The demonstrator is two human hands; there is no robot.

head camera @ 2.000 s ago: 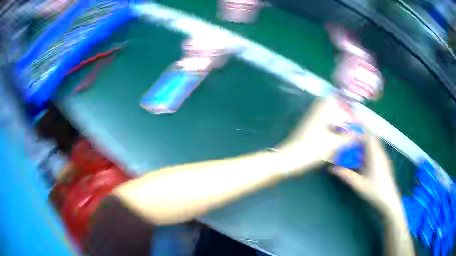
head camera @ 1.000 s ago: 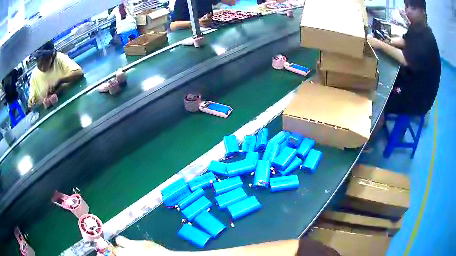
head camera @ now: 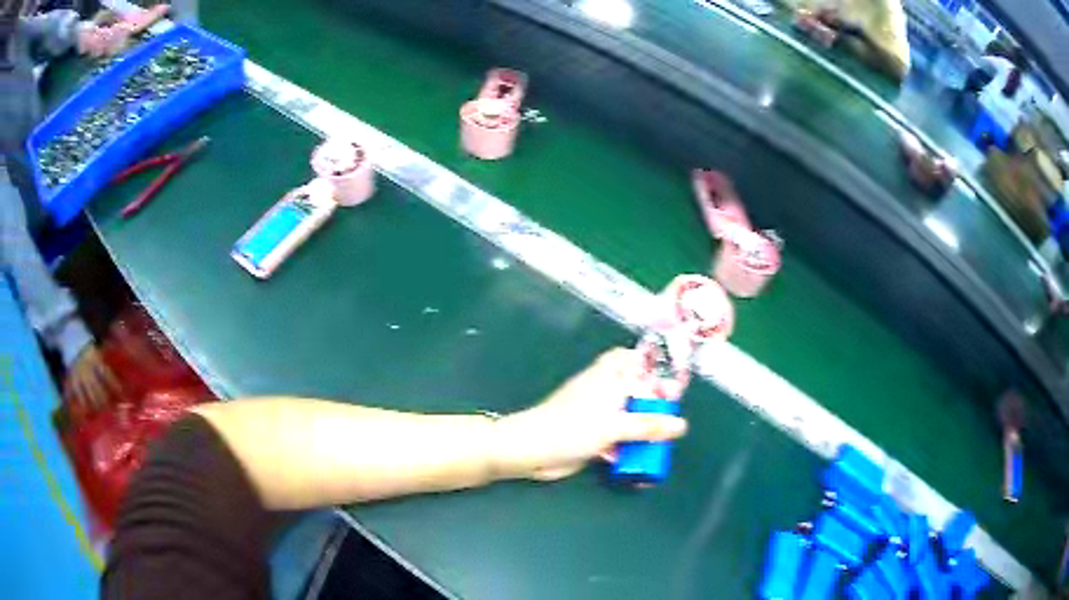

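My left hand (head camera: 574,416) reaches in from the lower left and grips a pink handheld fan by its handle. The fan's round head (head camera: 701,307) points away, over the white strip. A blue battery (head camera: 642,443) is at the handle's lower end, under my fingers; its seating is partly hidden. My right hand is not in view. Another pink fan (head camera: 342,174) lies at the left of the green bench with a blue battery in its handle. A pile of loose blue batteries (head camera: 850,533) lies at the lower right.
A blue parts bin (head camera: 141,111) and red-handled pliers (head camera: 162,178) are at the upper left. Several pink fans lie on the green conveyor (head camera: 586,176) beyond the white strip (head camera: 528,240). Another person's hands show at the left edge, one near red wrap (head camera: 129,410).
The view has swung from the battery pile and cartons back to the bench. My left hand, earlier cut off at the lower edge, now shows around the fan. My right hand, visible two seconds ago, is gone.
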